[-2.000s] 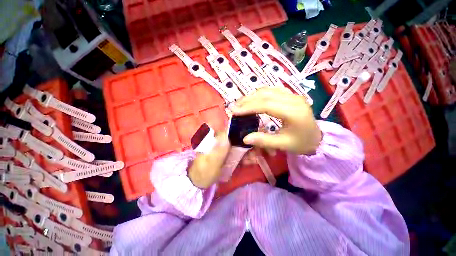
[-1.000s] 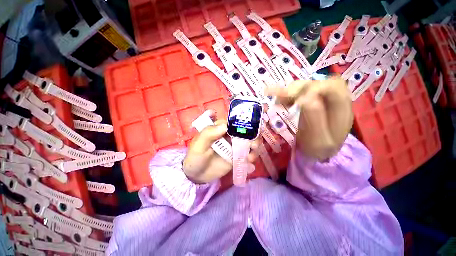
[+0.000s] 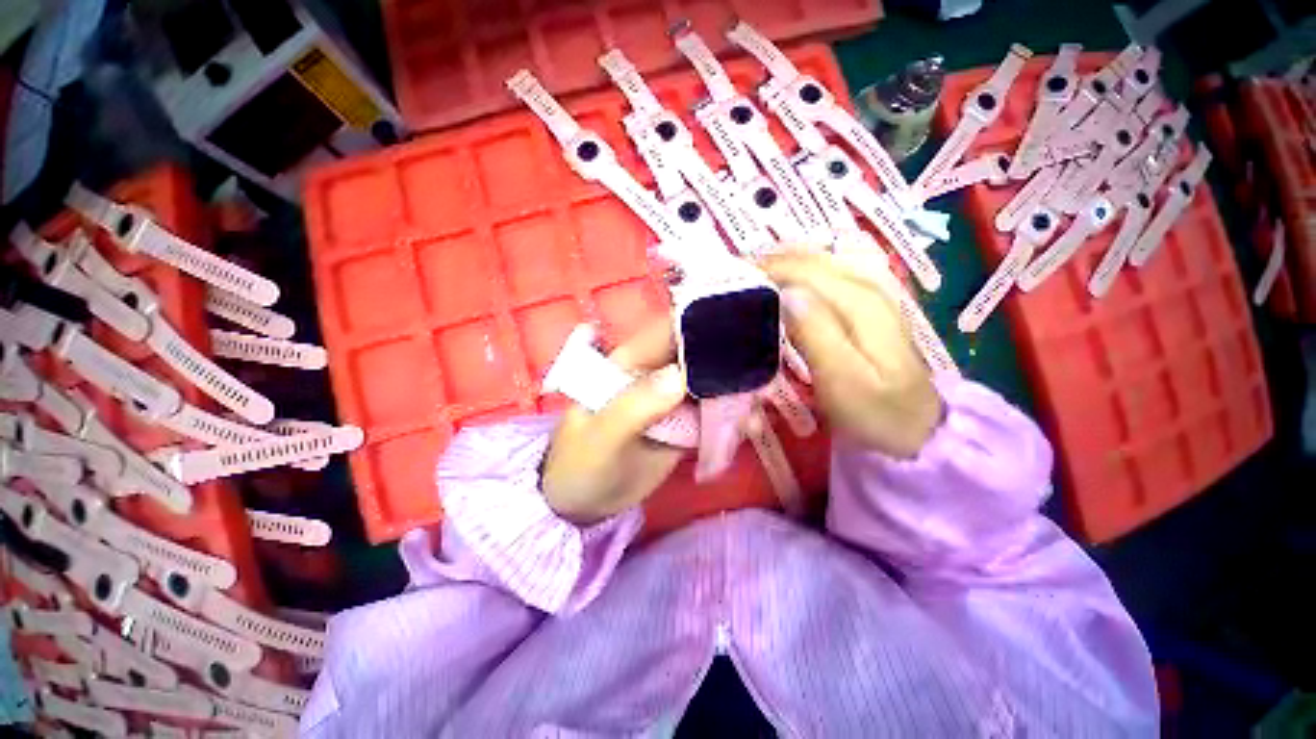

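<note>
A smartwatch (image 3: 730,342) with a black, unlit screen and pale pink straps is held upright in front of me, its screen towards me. My left hand (image 3: 613,433) grips its lower left side. A white wiping cloth (image 3: 583,367) sticks out from the left hand. My right hand (image 3: 854,351) is at the watch's right edge and upper strap; its fingertips are partly hidden behind the watch, so its exact hold is hard to see.
A red compartment tray (image 3: 419,361) lies below, with several watches (image 3: 665,130) face down at its upper right. More watches lie on a left tray (image 3: 166,217) and a right tray (image 3: 1155,390). A small bottle (image 3: 905,108) and a white instrument (image 3: 274,108) stand beyond.
The lit screen with its green button is now black. My right hand has come down from the upper right to the watch's right side. The watch has shifted slightly right.
</note>
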